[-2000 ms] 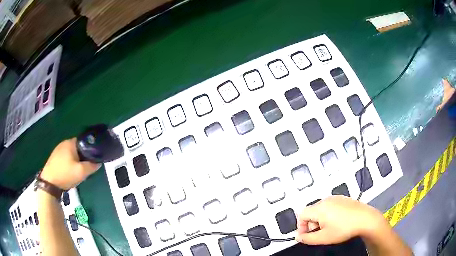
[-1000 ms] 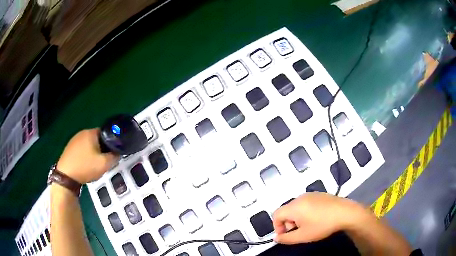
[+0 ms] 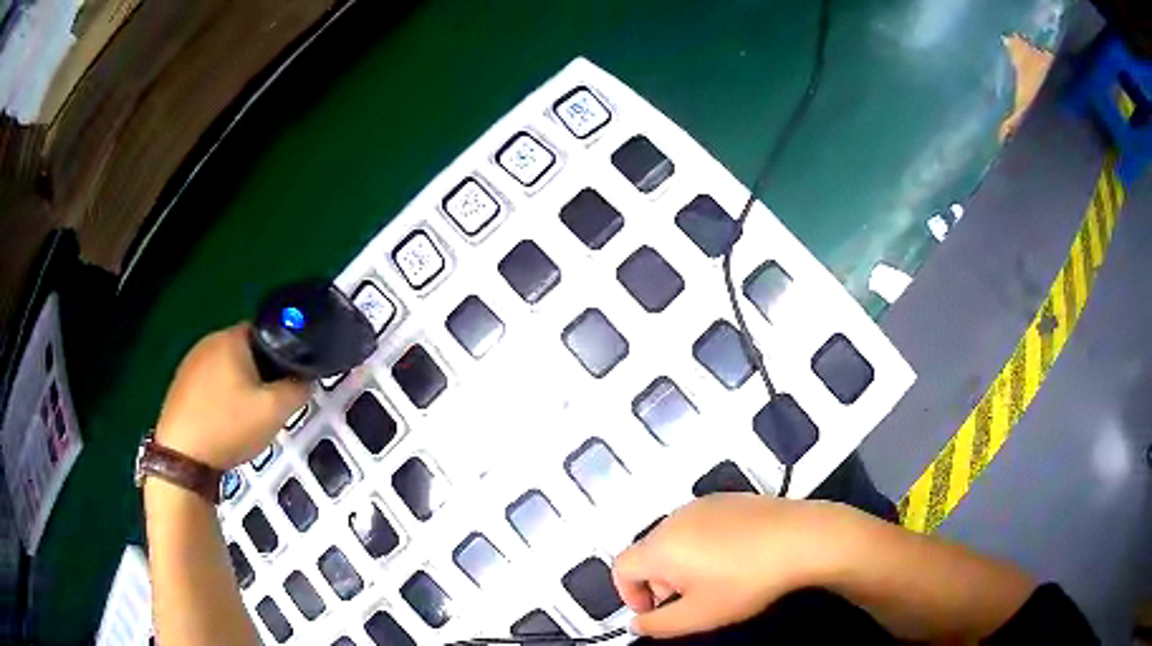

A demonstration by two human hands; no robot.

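Note:
My left hand (image 3: 234, 398) is closed around a black handheld barcode scanner (image 3: 310, 331) with a blue light on top, over the upper left edge of the white tray (image 3: 499, 435). Rows of dark rounded units (image 3: 528, 271) lie in the tray. Units in the far row (image 3: 470, 205) show pale printed faces. My right hand (image 3: 708, 555) is over the tray's near edge, fingers curled on the black scanner cable (image 3: 543, 640). More of the cable crosses the tray's right part. Glare washes out the tray's middle.
Green mat (image 3: 505, 38) surrounds the tray. Brown cardboard sheets (image 3: 164, 88) are at the upper left. A neighbouring tray (image 3: 48, 435) is at the far left. Yellow-black tape (image 3: 1023, 366) runs along the grey floor at right, with part of a blue stool (image 3: 1112, 101) at the upper right.
The view has turned, so the tray appears shifted left and more tilted. The scanner has moved along the tray's far row towards the right, its light now blue. My right hand keeps the cable.

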